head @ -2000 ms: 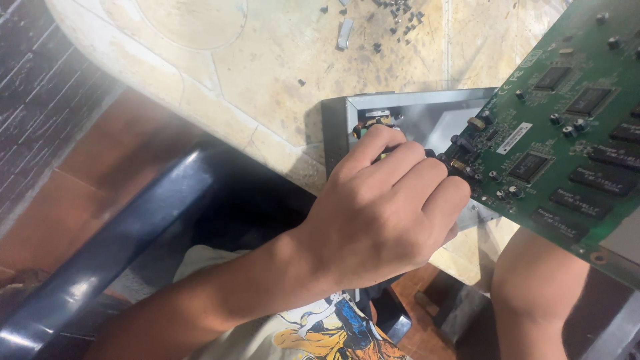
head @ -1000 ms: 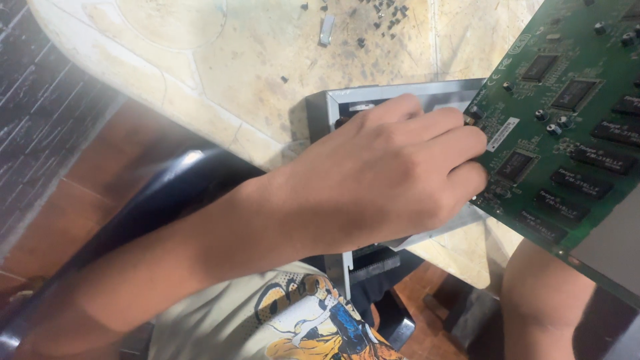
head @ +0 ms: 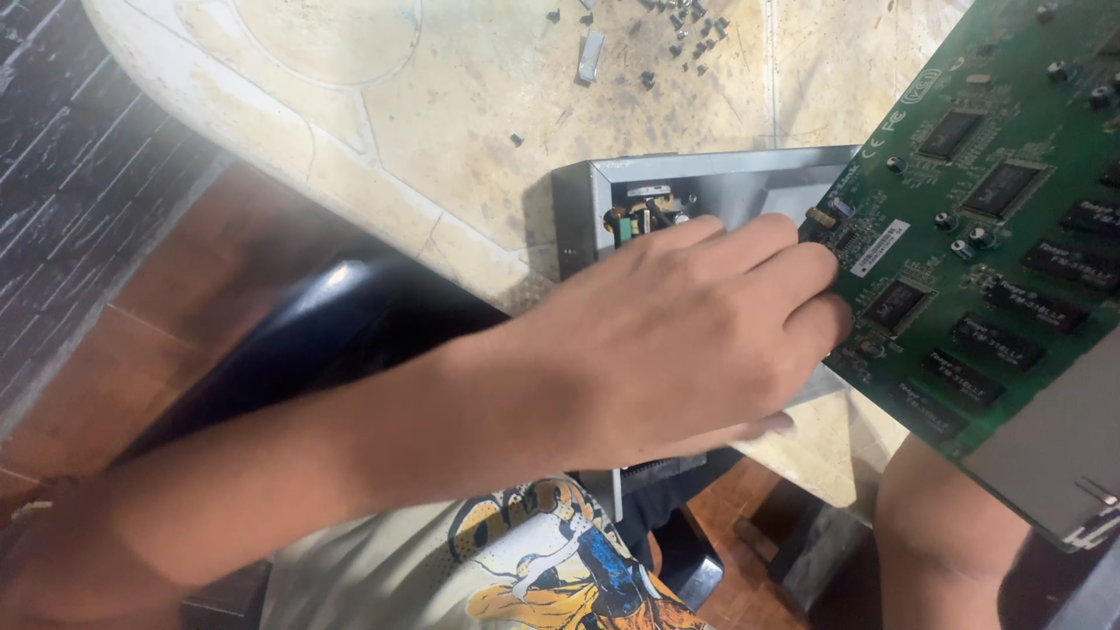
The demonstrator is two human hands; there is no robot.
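Observation:
My left hand (head: 700,324) reaches in from the lower left, palm down with curled fingers, over an open grey metal case (head: 726,162). Its knuckles are beside the left edge of a green circuit board (head: 927,219); the fingertips are hidden, so any grip is unclear. Small electronic components (head: 639,219) show inside the case, just above the hand. The board is raised and tilted at the right, bearing black chips, small capacitors and a metal port block (head: 1050,437). A bare limb (head: 945,534) rises under the board, and my right hand cannot be seen.
The case lies at the edge of a stone-patterned table (head: 455,149). Small dark parts (head: 696,31) and a small metal strip (head: 591,57) are scattered beyond it. A dark glossy chair part (head: 289,324) is below the table edge at the left.
My left hand has shifted slightly right from the case's inner corner toward the board's edge. Components in that corner, covered one second ago, are partly visible again.

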